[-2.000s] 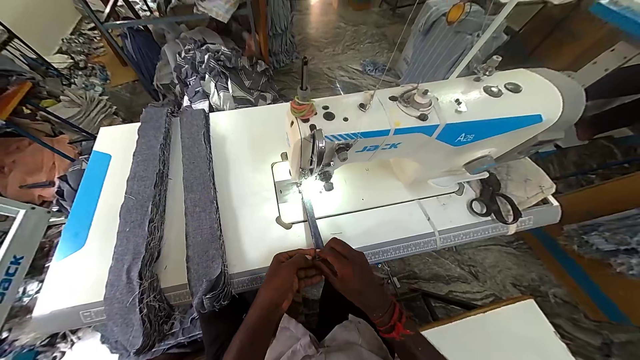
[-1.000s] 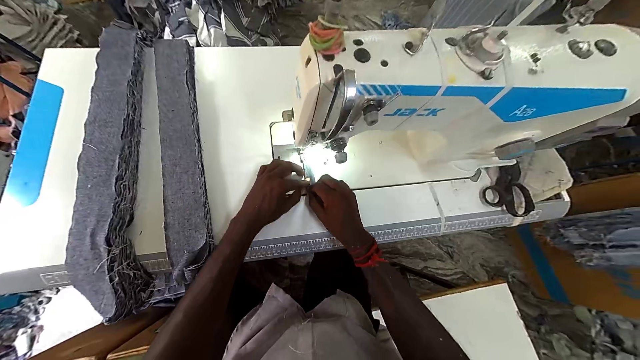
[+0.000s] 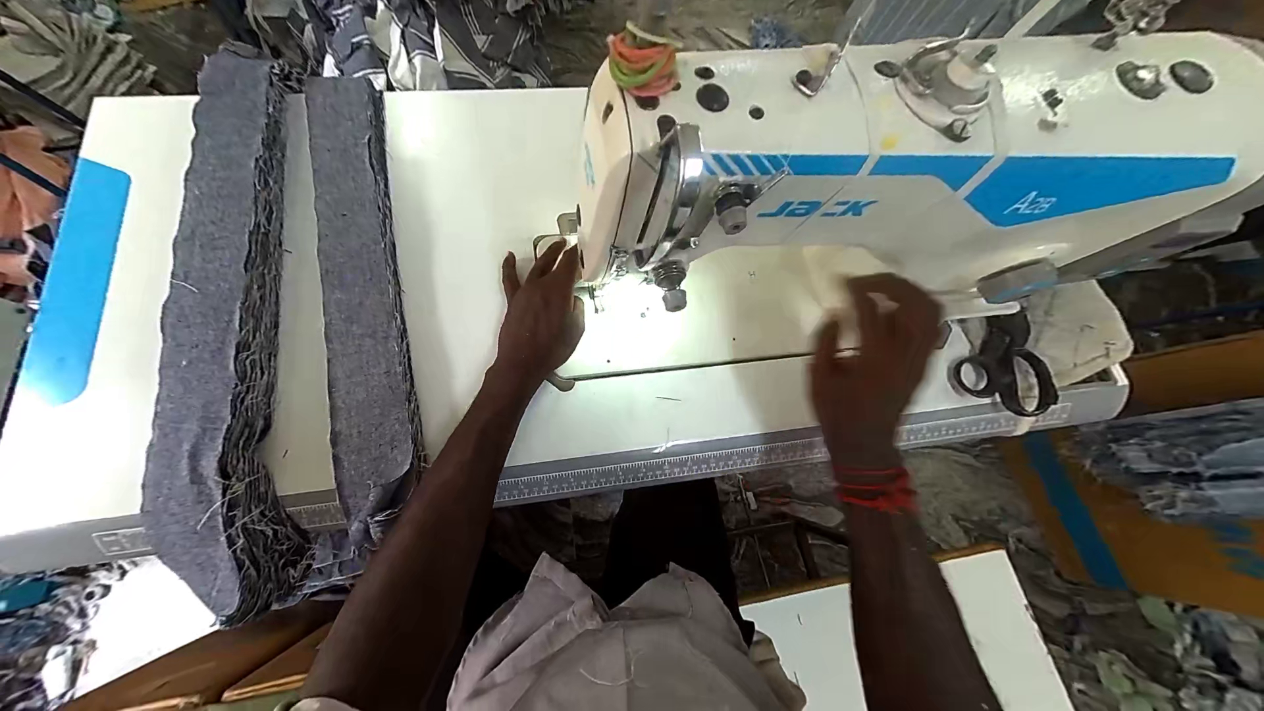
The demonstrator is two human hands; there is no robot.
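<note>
My left hand [image 3: 541, 314] rests at the needle area of a white and blue Jack sewing machine [image 3: 889, 197], its fingertips against the left side of the head; whether it holds anything is hidden. My right hand [image 3: 877, 365], blurred, is apart from it over the machine bed, left of the black-handled scissors [image 3: 1005, 370], with its fingers apart and nothing visible in them. Two stacks of dark grey-blue fabric strips with frayed edges, a wider stack [image 3: 212, 326] and a narrower stack [image 3: 357, 276], lie lengthwise on the left of the white table [image 3: 464, 197].
A ruler strip [image 3: 662, 462] runs along the table's front edge. Heaped patterned cloth [image 3: 434, 44] is behind the table. A white board [image 3: 958, 612] stands low at the front right, and folded denim [image 3: 1175, 459] lies further right. Coloured bands [image 3: 642, 64] sit atop the machine head.
My right hand has left the needle area and moved right, toward the scissors. My left hand has stayed near the needle. The narrow strip held two seconds ago no longer shows.
</note>
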